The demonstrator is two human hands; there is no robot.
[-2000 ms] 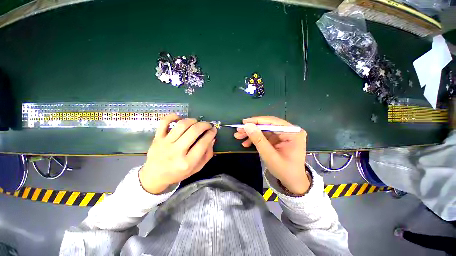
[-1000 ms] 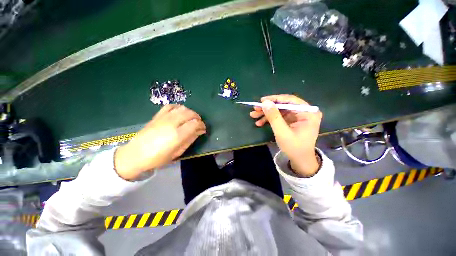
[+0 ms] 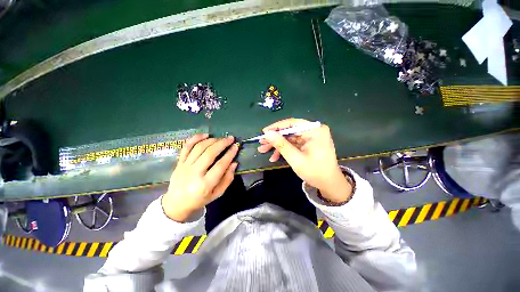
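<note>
My right hand [image 3: 305, 151] grips a slim white pen-like tool [image 3: 296, 129]; its dark thin tip points left, close to my left fingertips. My left hand [image 3: 202, 177] lies near the bench's front edge, its fingertips at a tiny dark part with a yellow spot [image 3: 236, 145]. Whether the fingers pinch this part or press it on the bench is too small to tell. A clear strip with rows of yellow pieces [image 3: 122, 151] runs left from my left fingers. A pile of small dark and white flex parts [image 3: 198, 98] lies beyond my left hand. A smaller pile with yellow spots [image 3: 272, 98] lies right of it.
Metal tweezers [image 3: 319, 51] lie on the green bench. A crinkled clear bag [image 3: 368, 29] with spilled parts [image 3: 422, 65], a white sheet [image 3: 489, 40] and a yellow strip [image 3: 479, 94] are at right. A black curved object [image 3: 25, 149] is at far left. A person's sleeve shows at right.
My left hand has moved from below the larger pile back toward the bench's front edge. The tool's tip has moved left and down to my left fingertips. The camera view has shifted.
</note>
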